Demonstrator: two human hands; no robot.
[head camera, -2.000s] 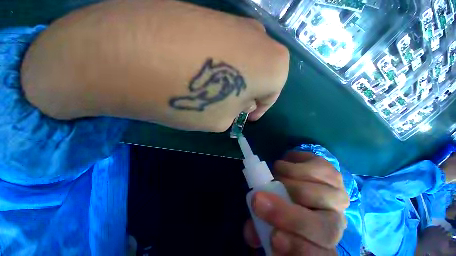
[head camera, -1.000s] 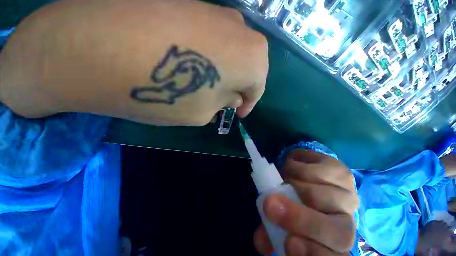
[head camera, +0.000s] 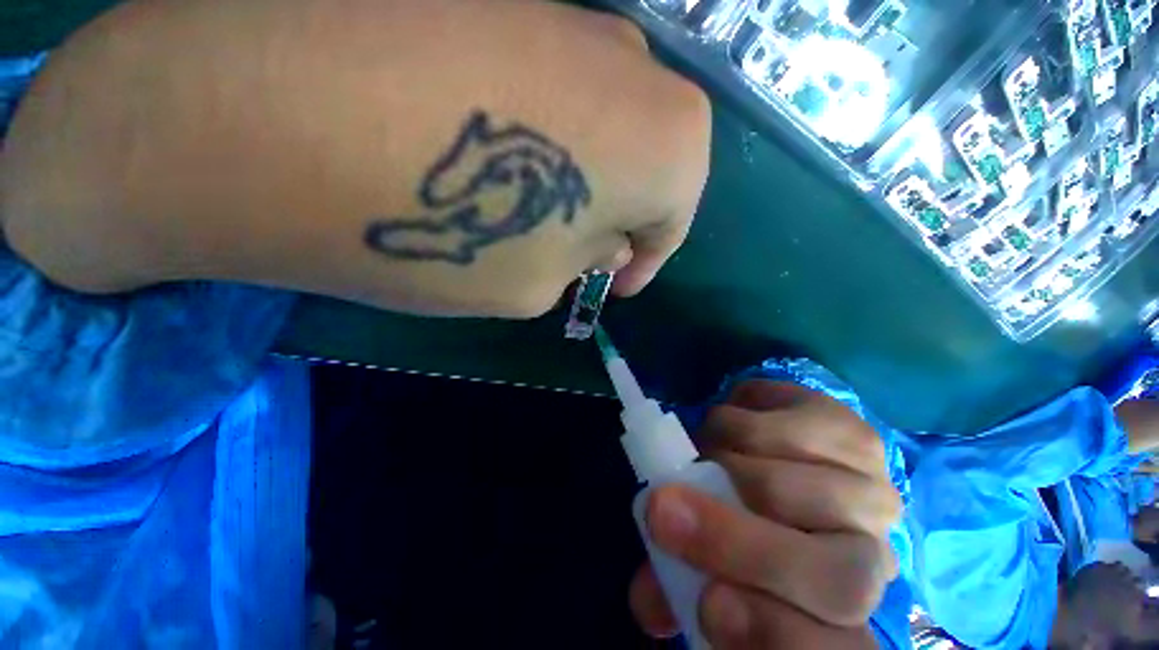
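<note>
My left hand (head camera: 597, 165) reaches in from the left, back of the hand up. It pinches a small circuit-board assembly (head camera: 590, 302) between its fingertips, the narrow silvery strip with green board pointing down. The fingertips are partly hidden behind the hand. My right hand (head camera: 788, 508), at lower right, is wrapped around a white squeeze bottle (head camera: 686, 559). The bottle's stepped nozzle points up and left. Its thin green tip is at the lower right side of the assembly; whether they touch is unclear.
A glossy clear blister tray (head camera: 877, 191) with several assemblies lies at the upper right on the dark green bench top (head camera: 813, 279), with strong glare. The bench's near edge crosses below the hands, above a dark gap. A person in a blue smock (head camera: 991, 508) is at lower right.
The bottle tip was at the assembly's lower end, then up by the fingertips, and is now lower along its right side. My left hand shifted left, then slightly back right.
</note>
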